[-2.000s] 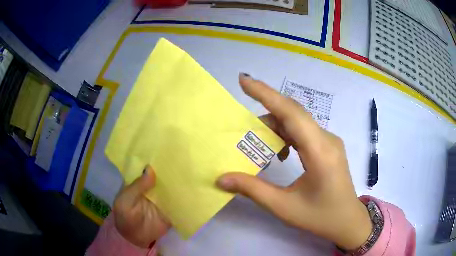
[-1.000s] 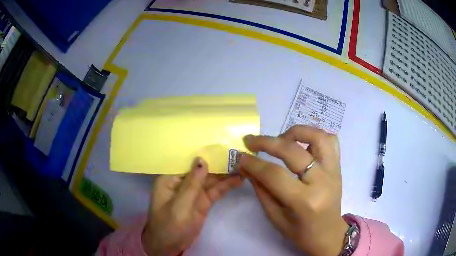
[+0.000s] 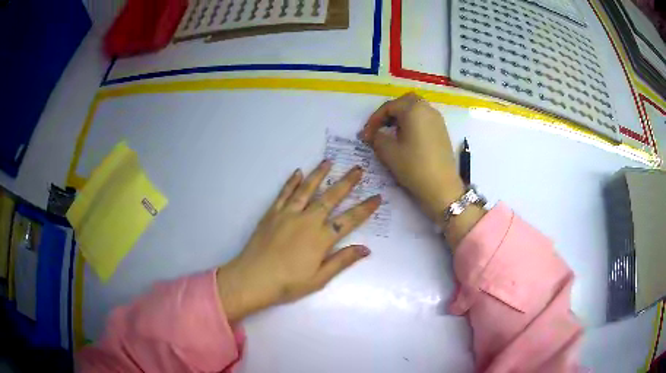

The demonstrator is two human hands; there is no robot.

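Note:
The printed label slip (image 3: 345, 146) lies on the white bench top in front of me. My left hand (image 3: 296, 237) rests palm down over its lower left part, fingers spread, holding nothing. My right hand (image 3: 416, 142) is at the slip's upper right edge with thumb and fingertips pinched together; whether a tiny sticker is between them cannot be made out. The yellow-backed sticker sheet (image 3: 109, 207) lies at the left, creased, with one small printed sticker (image 3: 149, 207) on it. The pen (image 3: 465, 164) lies right of the slip, its lower part hidden by my right wrist.
A tray stack with a cardboard cover (image 3: 648, 229) stands at the right edge. Neighbouring trays (image 3: 529, 62) lie beyond the yellow line (image 3: 241, 84). A red pouch (image 3: 142, 28) is at the far left. A blue bin (image 3: 55, 280) and a dark blue panel (image 3: 40, 65) are at the left.
The yellow sheet has left my hands and lies at the left. My left hand has moved onto the slip, my right hand to its upper edge. The view has shifted right.

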